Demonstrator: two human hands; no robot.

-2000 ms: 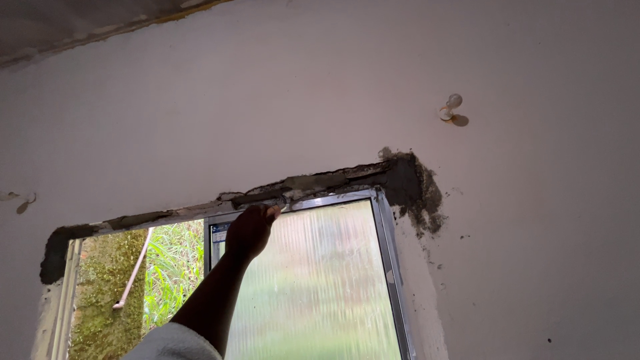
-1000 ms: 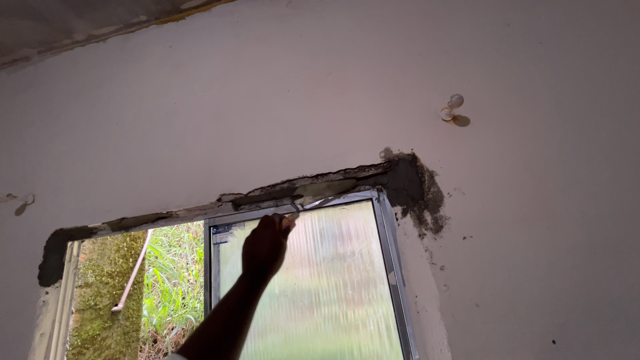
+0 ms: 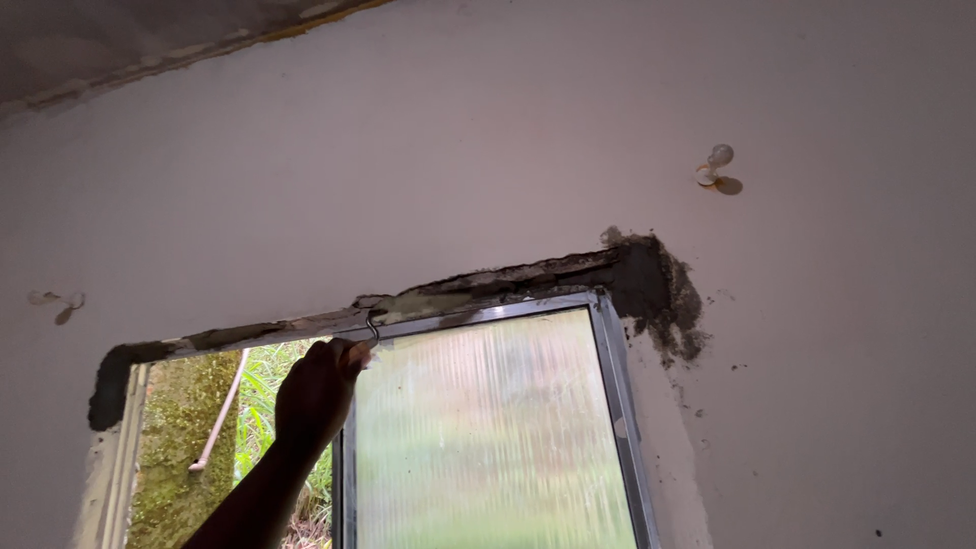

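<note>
My left hand (image 3: 319, 381) is raised at the top of the window, its fingers closed round the handle of a small trowel. The trowel's curved metal shank (image 3: 373, 326) rises from the fist to the gap over the frame; the blade's outline is hard to tell from the mortar. Dark grey mortar (image 3: 526, 278) lies in a rough strip along the window head and spreads over the wall at the upper right corner (image 3: 656, 293). Just below the strip runs the metal window frame (image 3: 488, 314). My right hand is out of view.
A ribbed glass pane (image 3: 488, 435) fills the right part of the window. Through the left opening show a mossy surface (image 3: 183, 442), a thin pipe (image 3: 221, 419) and grass. A bulb-like fitting (image 3: 719, 156) juts from the wall, and the ceiling edge (image 3: 229, 49) crosses the upper left.
My left hand, still gripping the trowel, has moved left along the top of the frame, from below the mortar strip's middle to near the pane's left edge.
</note>
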